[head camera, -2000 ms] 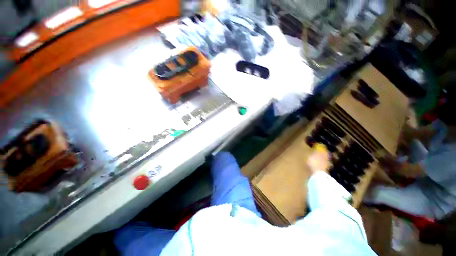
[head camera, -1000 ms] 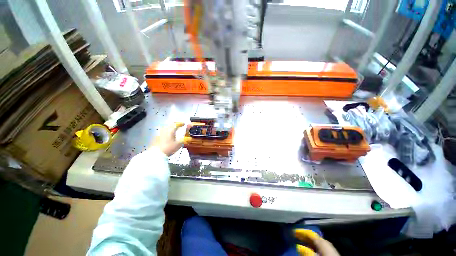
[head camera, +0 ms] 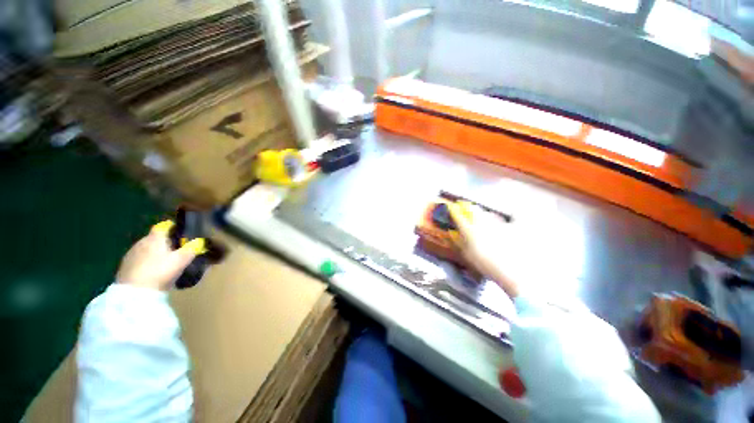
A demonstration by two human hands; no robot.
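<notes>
My left hand [head camera: 153,260], with yellow fingertips, is closed around a black housing [head camera: 192,273] over the left cardboard stack [head camera: 248,310]. The hand covers its middle, and blur hides whether it touches the cardboard. My right hand [head camera: 475,240] is at the left orange fixture [head camera: 433,235]. Its yellow-tipped fingers are on another black housing [head camera: 444,216] at the fixture's top; the hand hides much of it, so its seating cannot be told. The right orange fixture [head camera: 674,343] has a black housing [head camera: 713,335] on top.
An orange axis cover [head camera: 513,153] runs behind the fixtures. A yellow tape roll [head camera: 281,167] and a black object [head camera: 339,154] lie at the plate's left end. A green button [head camera: 328,268] and a red button [head camera: 512,382] are on the front rail. Cartons [head camera: 240,128] stand at left.
The view has swung left. My left hand has moved from the left fixture to the cardboard with a housing. My right hand has come up from the lap to that fixture. The machine head is out of view.
</notes>
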